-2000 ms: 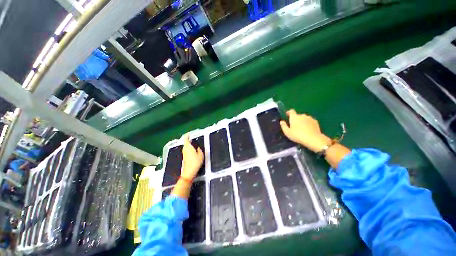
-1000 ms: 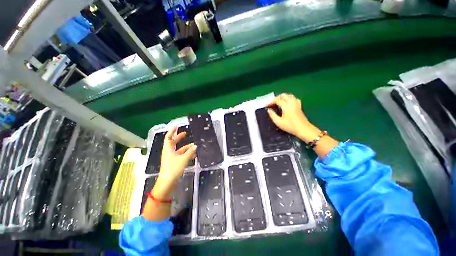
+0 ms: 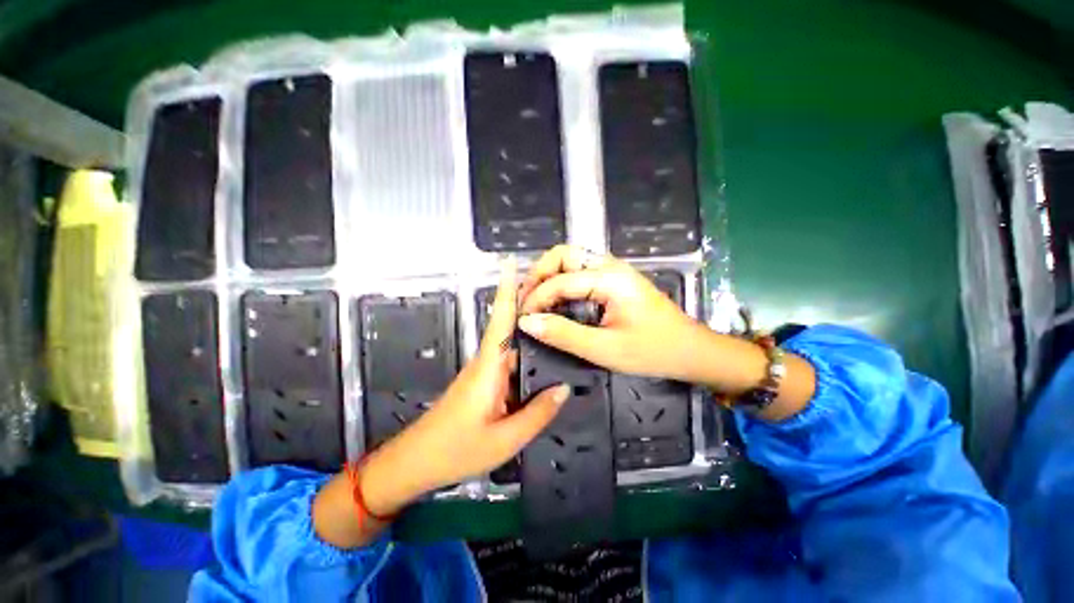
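Observation:
A black phone housing [image 3: 567, 465] is held over the front edge of the clear blister tray [image 3: 344, 280]. My left hand [image 3: 471, 412] grips its left side, thumb on its face. My right hand [image 3: 612, 324] is at its upper end, thumb and fingers closed on that end. Whether a small strip is between the right fingertips cannot be told. The tray holds two rows of black housings [image 3: 515, 147]. One pocket [image 3: 404, 147] in the back row, the middle one, is empty and looks whitish and ribbed.
A yellow release sheet [image 3: 88, 312] lies at the tray's left edge. Stacked trays [image 3: 995, 259] with black housings stand at the right, and wrapped clear plastic shows at the far left edge. The tray lies on a green surface [image 3: 824, 153]. A blue sleeve shows at the lower right edge.
The view has moved down and closer over the tray. A housing was lifted from the back row's middle pocket and brought to the front. My right hand has left the back right housing and joined my left.

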